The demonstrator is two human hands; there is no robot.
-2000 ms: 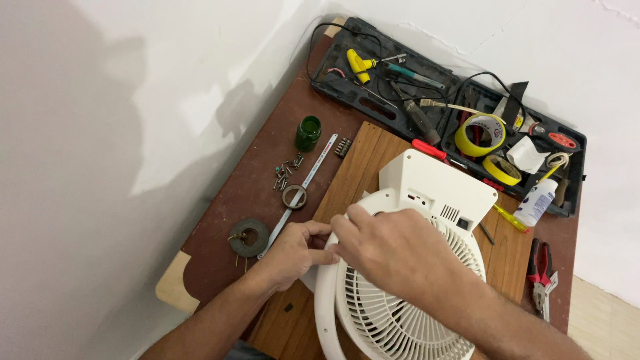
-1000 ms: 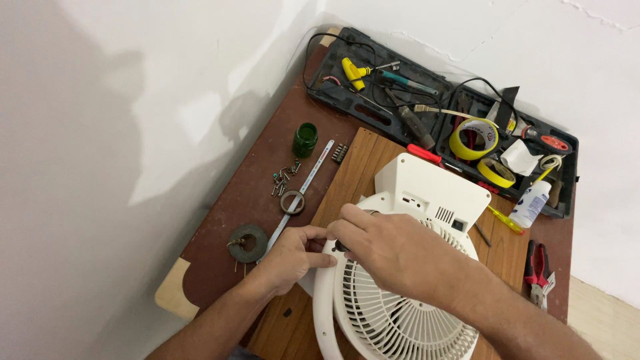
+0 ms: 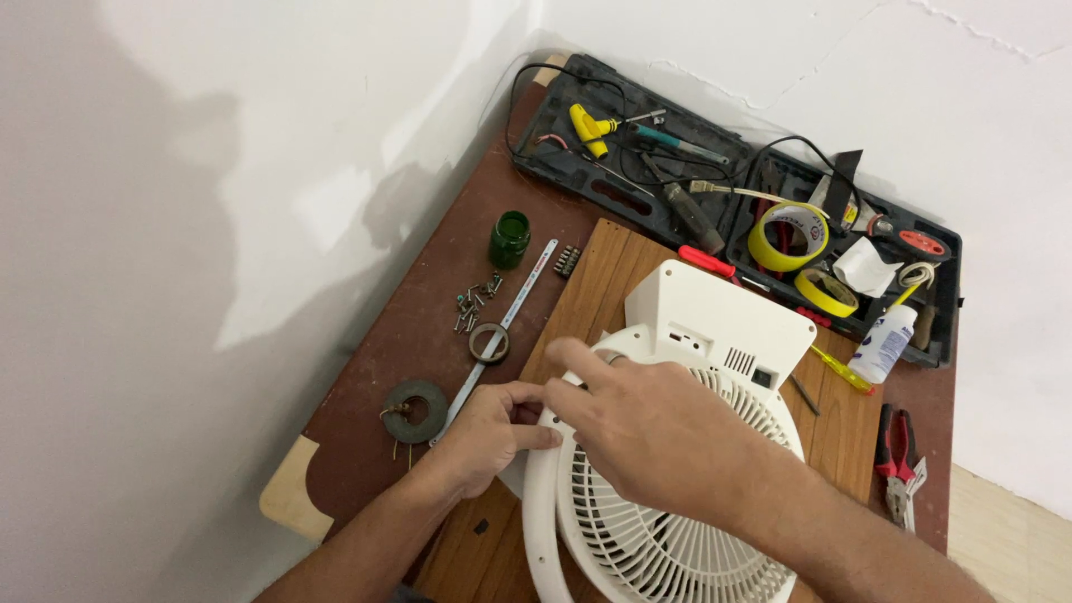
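Observation:
A white plastic fan point(image 3: 720, 301) with a round grille and a curved carry handle point(image 3: 544, 519) lies on a wooden board point(image 3: 599, 289). My left hand point(image 3: 490, 435) grips the upper part of the handle, its thumb on the face and its fingers at the outer side. Over the handle's top end and the edge of the grille is my right hand point(image 3: 645, 427), its fingers bent near a screw hole. Whether its fingertips hold something small cannot be seen. Part of the grille is hidden by the right hand and forearm.
Beyond the fan lies an open black tool case point(image 3: 624, 197) holding tools, cable and yellow tape rolls point(image 3: 787, 239). At left are a green jar point(image 3: 509, 240), loose screws point(image 3: 473, 306), a hacksaw blade point(image 3: 528, 285) and a dark ring-shaped coil point(image 3: 414, 410). Pliers point(image 3: 899, 461) lie right.
My right hand's fingers have shifted and lifted a little around the handle's top end. The left hand has kept its hold on the handle.

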